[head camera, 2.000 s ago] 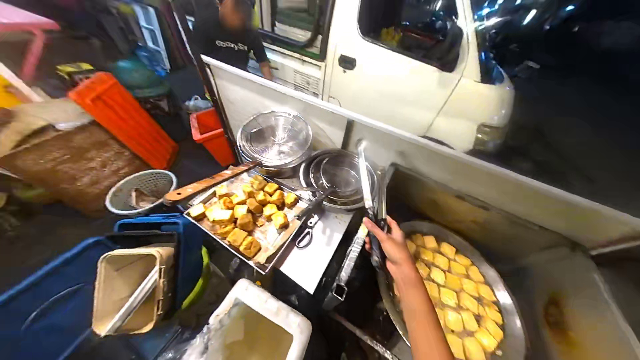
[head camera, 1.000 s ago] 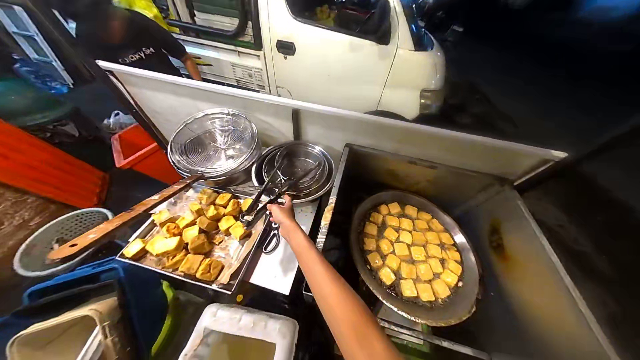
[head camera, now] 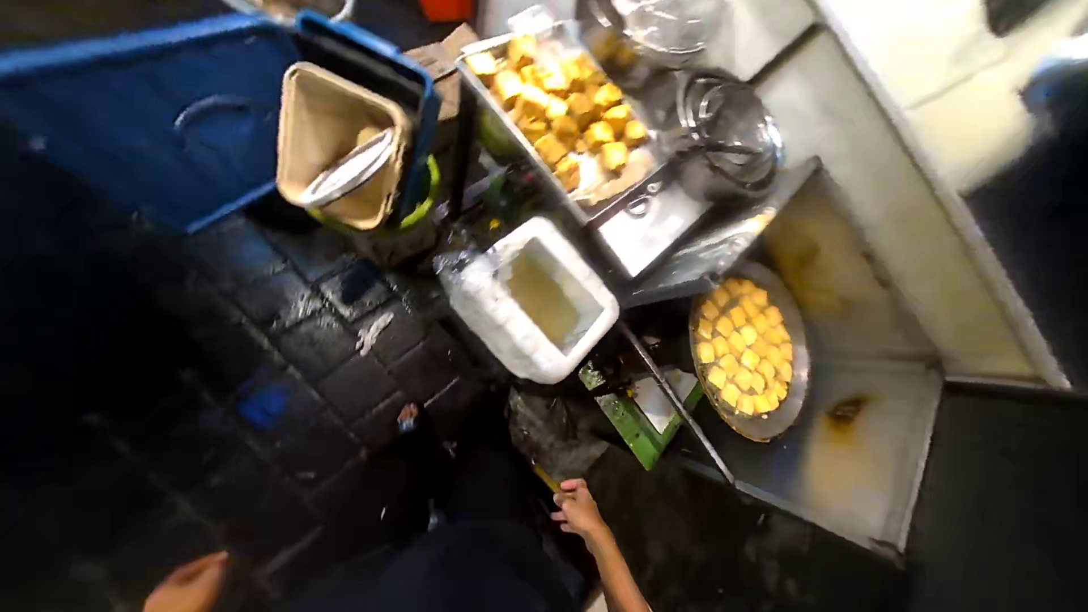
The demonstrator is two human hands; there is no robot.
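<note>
My right hand (head camera: 578,508) is low in the middle of the head view, fingers curled near the end of a thin yellowish stick (head camera: 546,478); blur hides whether it grips it. At the bottom left edge, my left hand (head camera: 191,582) is blurred and partly cut off, away from any object. Several yellow tofu pieces (head camera: 744,348) lie in oil in a wide metal frying pan (head camera: 799,374) on the right. Browned tofu cubes (head camera: 565,102) fill a metal tray (head camera: 535,161) at the top. A white foam box (head camera: 599,327) with cloudy liquid stands between tray and my body.
Metal strainers (head camera: 735,136) sit beside the tray. A metal splash guard (head camera: 892,459) surrounds the pan. A blue container (head camera: 127,110) and a beige bin (head camera: 297,127) stand at upper left. A green frame (head camera: 633,429) lies below the pan. Dark paving (head camera: 357,391) shows at left.
My right hand has left the tongs at the tofu tray and come down near my body. My left hand has come into view. The view has turned and tilted down strongly.
</note>
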